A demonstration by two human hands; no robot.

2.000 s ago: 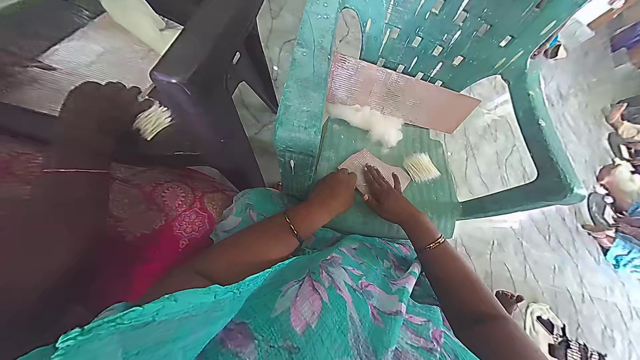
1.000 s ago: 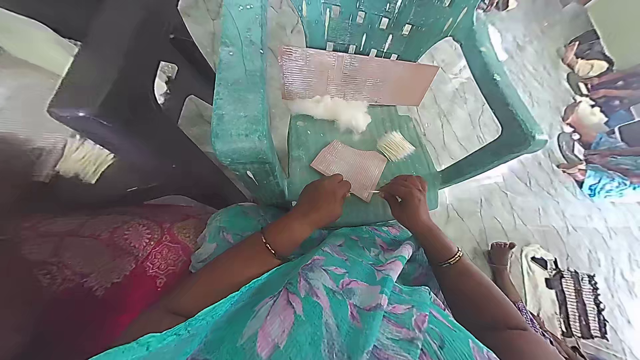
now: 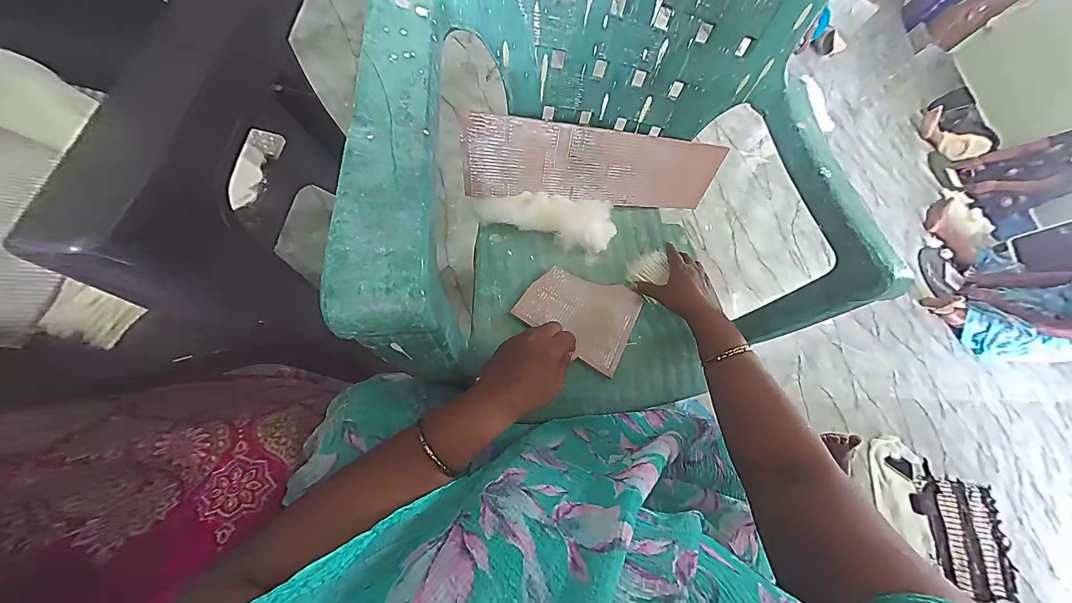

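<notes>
On the seat of a green plastic chair (image 3: 502, 260) lies a small ribbed pinkish-brown board (image 3: 586, 314). My left hand (image 3: 529, 364) is at its lower left edge, fingers curled together; whether they pinch something is too small to tell. With thumb and fingers my right hand (image 3: 682, 285) is on a bundle of thin cream cotton wicks (image 3: 649, 268) just right of the board. A fluffy strip of white cotton wool (image 3: 557, 219) rests behind the board. A larger ribbed board (image 3: 595, 163) leans against the chair's slatted back.
A dark plastic chair (image 3: 159, 167) stands close on the left, with another wick bundle (image 3: 90, 313) on a ribbed board there. Someone in red patterned cloth (image 3: 234, 486) sits beside me. People sit on the marbled floor (image 3: 854, 360) at the right.
My right hand has moved from the near edge of the small board to the wick bundle. A thin pale strand showed between my hands a second ago. The view has shifted.
</notes>
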